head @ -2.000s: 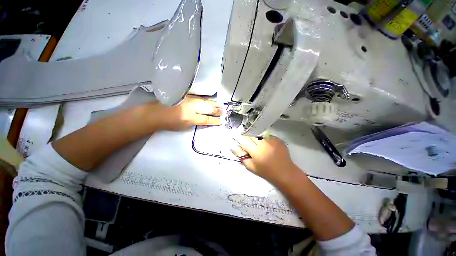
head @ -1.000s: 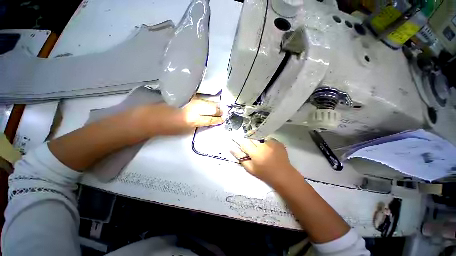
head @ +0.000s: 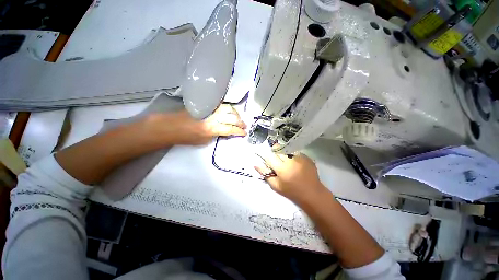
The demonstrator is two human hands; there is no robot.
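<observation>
A grey curved cloth piece [head: 134, 174] lies on the white table under my left forearm, one end hanging near the front edge. My left hand [head: 221, 124] is flat with fingers pointing right, close to the lit presser foot [head: 259, 133] of the sewing machine [head: 323, 71]. Glare hides the cloth under its fingertips, so its hold is unclear. My right hand [head: 289, 170] rests just below and right of the foot, fingers bent towards it; whether it holds anything is hidden by the glare.
A stack of grey curved pieces [head: 109, 82] lies at left. The plastic-wrapped lamp head [head: 210, 60] hangs over my left wrist. A black-handled tool [head: 358, 165] and paper sheets [head: 446, 172] lie on the machine bed at right. A yellow-labelled bottle [head: 437, 33] stands behind the machine.
The machine, lamp and stack sit further right in the picture as the view shifts slightly. My left hand's fingers are more bent and raised beside the foot. My right hand stays in nearly the same place.
</observation>
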